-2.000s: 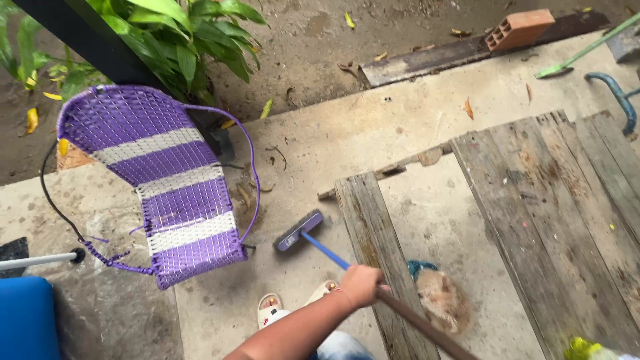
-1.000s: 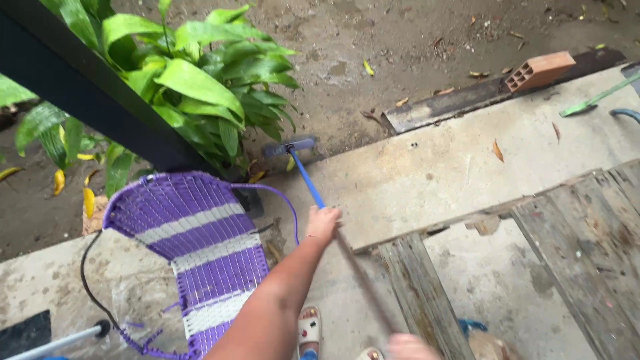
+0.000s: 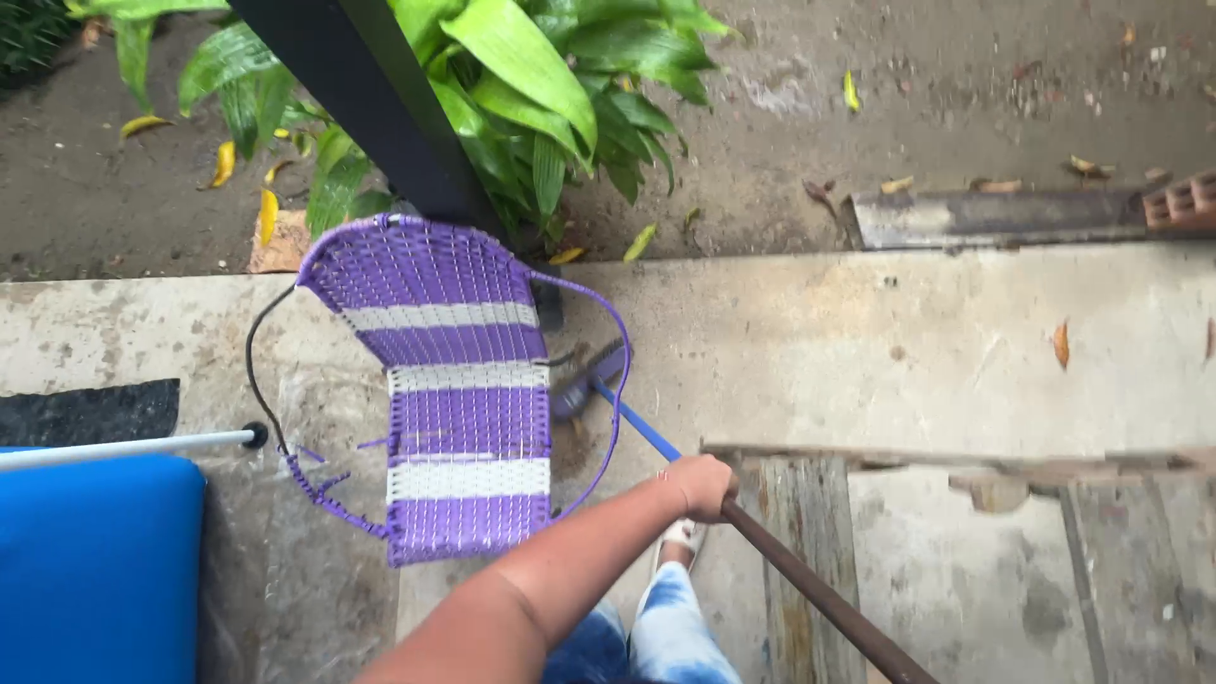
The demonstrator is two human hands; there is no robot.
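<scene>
My left hand point(image 3: 701, 486) is closed around the handle of a broom, where its blue part meets the brown pole point(image 3: 817, 589). The purple broom head point(image 3: 591, 382) rests on the concrete beside a woven chair point(image 3: 469, 418) with purple and white bands. Part of the head lies behind the chair's purple armrest, and it looks slightly blurred. The pole runs down to the bottom edge of the view. My right hand is out of view.
A dark post point(image 3: 380, 114) and a leafy plant point(image 3: 541, 85) stand behind the chair. At the left are a blue padded object point(image 3: 95, 570) and a white pole point(image 3: 123, 449). Wooden boards point(image 3: 807, 551) lie at the right, and a hollow brick point(image 3: 1181, 201) rests farther back.
The broom head has come back from the soil edge by the plant to the concrete beside the chair. The right hand, partly seen one second ago, has left the view.
</scene>
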